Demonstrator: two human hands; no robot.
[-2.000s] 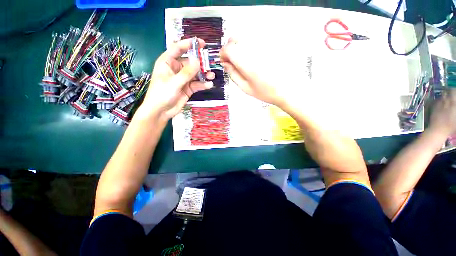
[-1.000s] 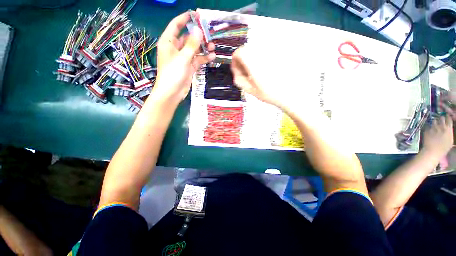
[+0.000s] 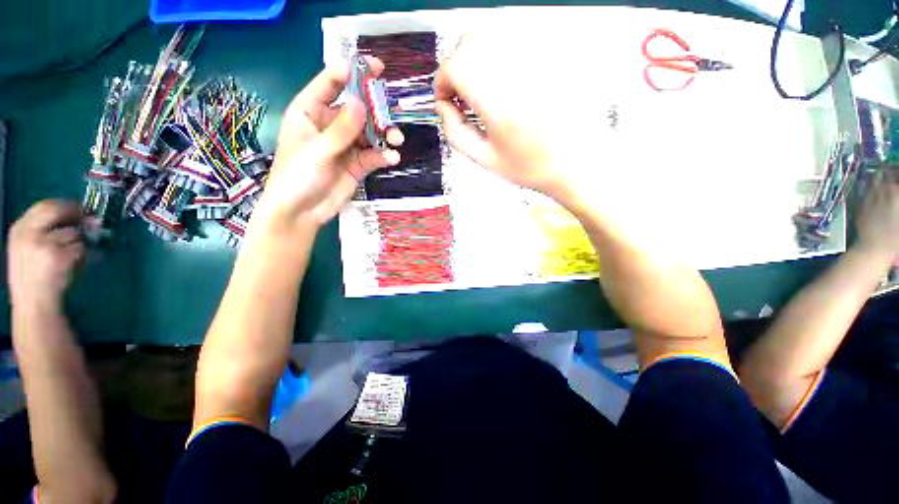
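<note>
My left hand (image 3: 330,148) holds a grey connector housing (image 3: 370,100) with a reddish band above the left end of the white wire tray (image 3: 690,197). Several coloured wires stick out of the housing to the right. My right hand (image 3: 483,113) is at the free ends of these wires, fingers closed together; whether a single wire is pinched is too small to tell. Dark red wires (image 3: 399,54) lie behind the housing, black wires (image 3: 409,167) below it, and red wires (image 3: 414,244) nearest me. Yellow wires (image 3: 567,241) are partly hidden by my right forearm.
Wired connectors (image 3: 187,172) lie heaped on the green mat at left, another person's hand (image 3: 49,246) beside them. Red-handled scissors (image 3: 670,61) and part-wired connectors (image 3: 823,202) lie on the tray. A blue bin (image 3: 217,8) and black cable (image 3: 779,59) are at the back. A neighbour's arm is at right.
The view has shifted back from its turn one second ago. Both hands are still at the housing and its wires. Another person's hand has come in at the left, by the heap.
</note>
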